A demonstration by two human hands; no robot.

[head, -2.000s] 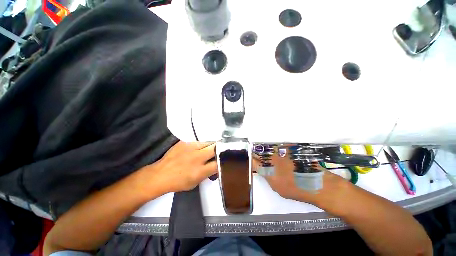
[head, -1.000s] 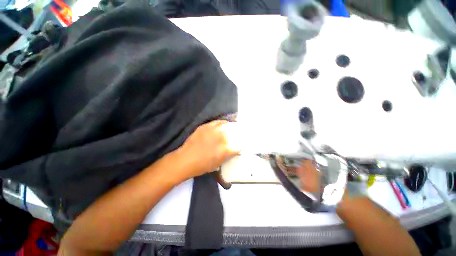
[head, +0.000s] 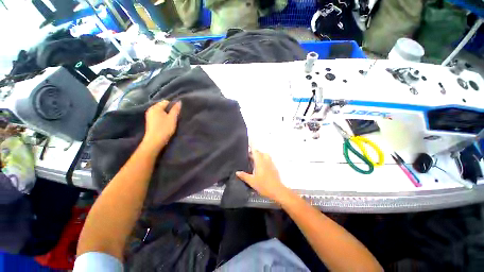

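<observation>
A dark grey garment point(head: 199, 143) lies heaped on the table left of the white sewing machine point(head: 366, 98). My left hand point(head: 161, 125) rests on top of the garment, its thumb and fingers pressing or pinching the cloth. My right hand point(head: 261, 172) holds the garment's right edge near the table front, thumb over the dark strip point(head: 236, 191) that hangs over the table edge. The presser foot area point(head: 313, 126) is right of the garment, apart from it. My fingertips are partly hidden in the cloth.
Green and yellow scissors point(head: 362, 153), a flat dark piece point(head: 363, 126) and a pink-blue tool point(head: 407, 169) lie right. A round black object point(head: 423, 162) is beside them. A grey machine part point(head: 53, 103) stands left. A blue bin point(head: 347, 50) with dark cloth is behind.
The view has pulled back from the machine head. My left hand has moved from beside the needle area onto the garment. My right hand has moved left from the needle area to the garment's edge.
</observation>
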